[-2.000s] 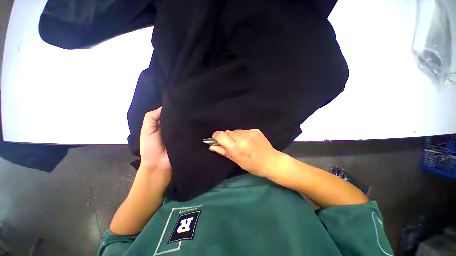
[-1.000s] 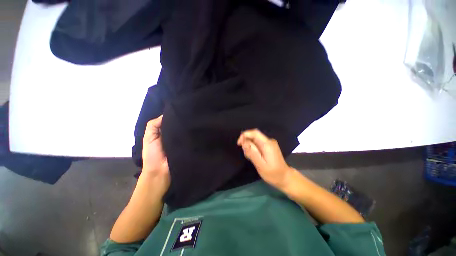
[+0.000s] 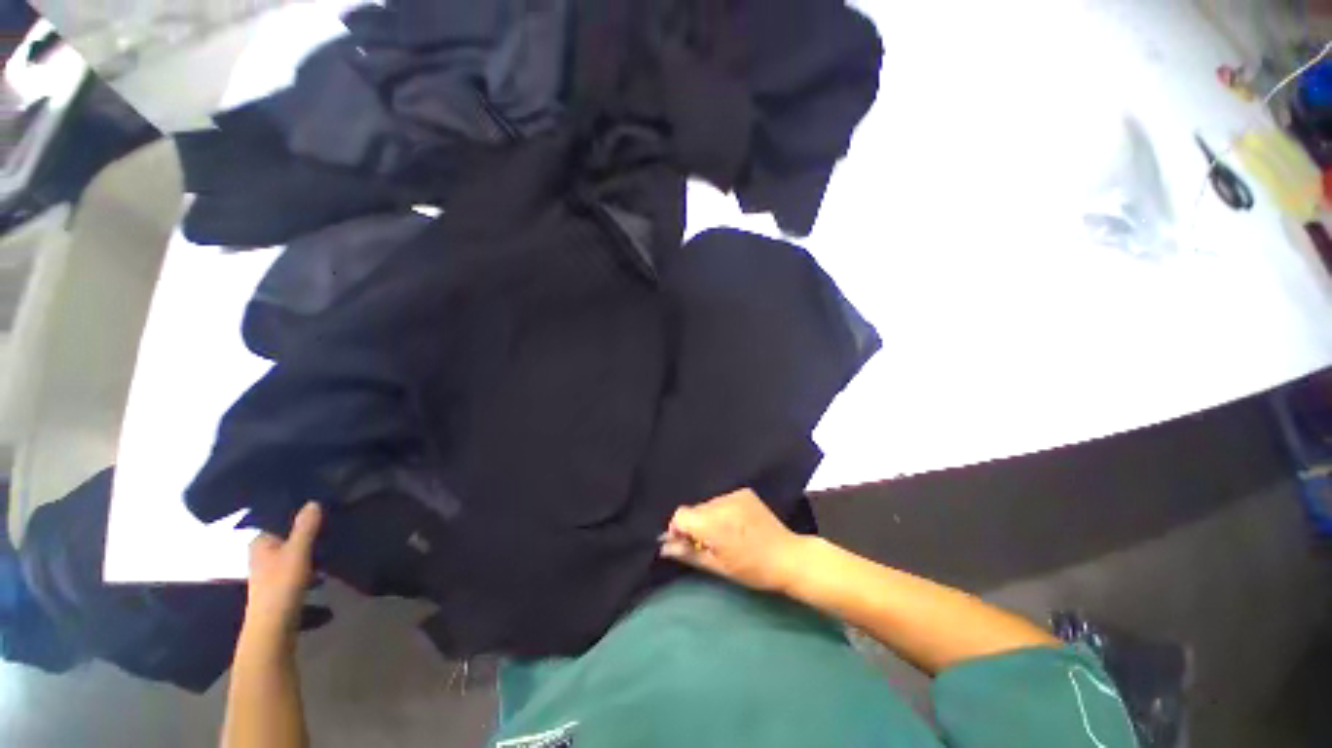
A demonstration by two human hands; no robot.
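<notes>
A large dark jacket (image 3: 555, 395) lies spread over the near edge of the white table (image 3: 1008, 351) and hangs down against my green top. My left hand (image 3: 285, 555) holds the dark cloth at the jacket's lower left edge, thumb on top and fingers mostly hidden. My right hand (image 3: 730, 541) rests on the jacket's lower right part with its fingers curled around a small pale tool (image 3: 671, 539), mostly hidden in the fingers. Smoother, shinier fabric shows in some folds.
More crumpled dark garments (image 3: 482, 73) lie at the back. Dark-handled scissors (image 3: 1229, 183), a clear plastic bag (image 3: 1132, 197) and a yellow sheet (image 3: 1281, 173) lie on the right. Dark cloth (image 3: 132, 614) is at the lower left, and a blue crate (image 3: 1307, 453) at the right edge.
My left hand has moved left and grips another part of the jacket, which is now spread wider. My right hand has come down slightly. The view takes in more of the table and garments.
</notes>
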